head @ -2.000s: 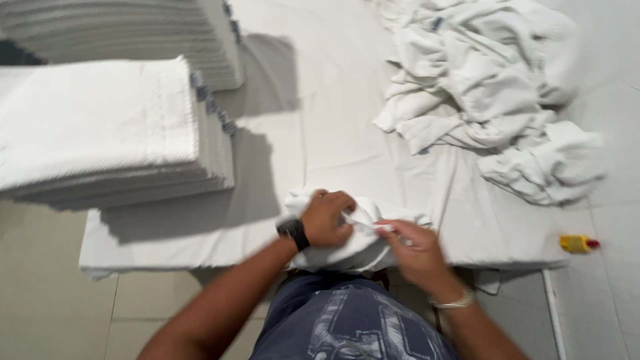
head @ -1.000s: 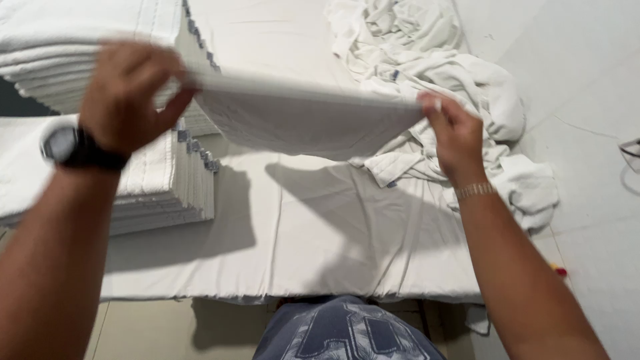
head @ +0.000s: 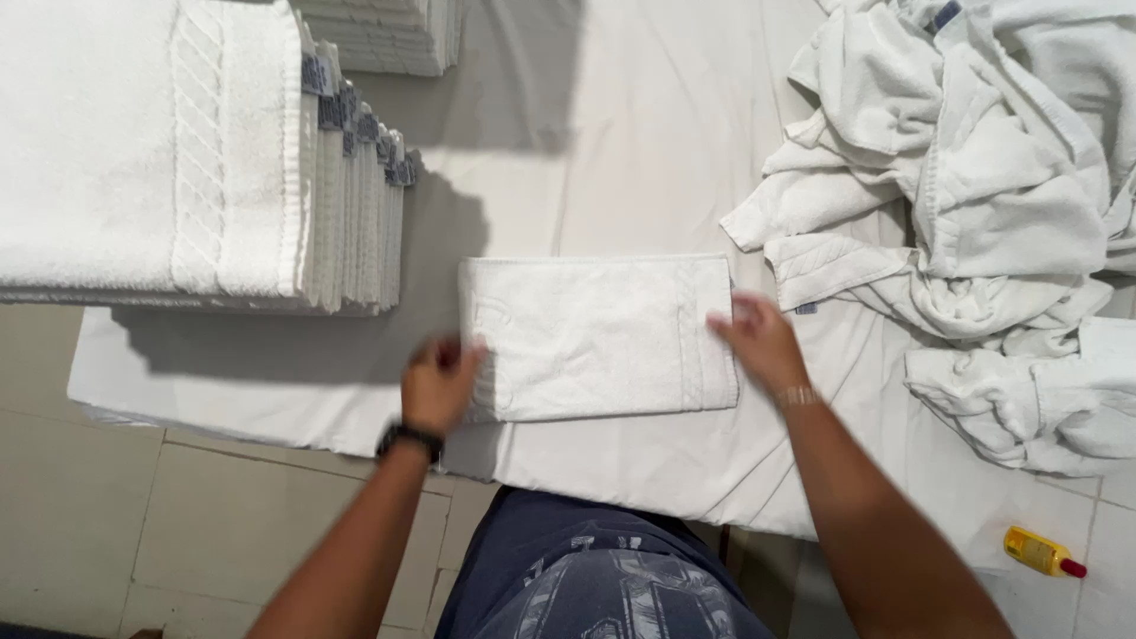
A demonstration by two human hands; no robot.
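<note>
A white terry towel [head: 595, 342], folded into a rectangle, lies flat on the sheet-covered table [head: 639, 195] in front of me. At its left edge is my left hand [head: 442, 377], fingers curled, with a black watch on the wrist. My right hand [head: 754, 337] is at the towel's right edge, its thumb and fingertips close to the cloth. Blur hides whether either hand pinches the edges. To the left rises a tall stack of folded white towels [head: 133, 151] with blue-grey tags along one side.
A second folded stack [head: 390, 31] stands behind the first. Crumpled white towels [head: 1003, 177] are heaped at the right, with a bunched one [head: 1029, 399] nearer me. A yellow bottle with a red cap [head: 1038, 552] lies at the lower right. The table's front edge runs before my body.
One second ago both hands held the towel stretched in the air; now it lies folded on the table and the hands are lower, at its sides. The view has shifted.
</note>
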